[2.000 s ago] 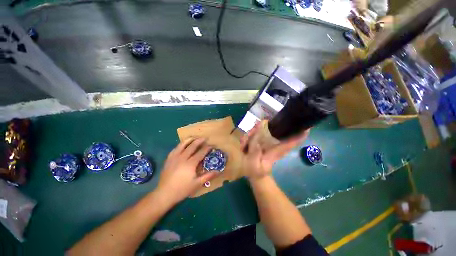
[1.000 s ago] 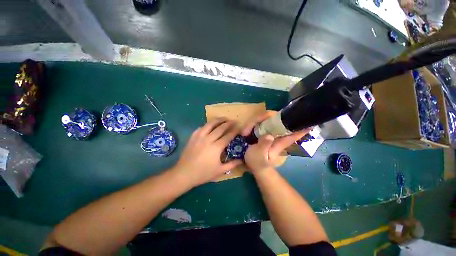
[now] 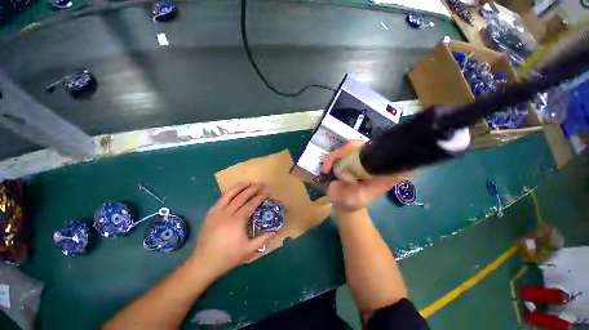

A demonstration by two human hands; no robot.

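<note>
A round blue-and-white patterned unit lies on a tan cardboard piece. My left hand holds the unit from its left side, fingers above and thumb below. A small pale ring shows beside the thumb. My right hand grips the cream nose of the thick black electric screwdriver, right of the unit and apart from it. The screwdriver's tip is near the front edge of the white screw feeder; whether they touch cannot be told.
Three patterned units sit on the green bench at left. A separate dark blue unit and a small loose part lie at right. An open carton stands beyond. The conveyor belt carries more units. A thin metal pin lies upper left.
The screwdriver and my right hand have moved from beside the unit, away to the right, toward the feeder. My left hand still holds the unit on the cardboard. The camera view has shifted.
</note>
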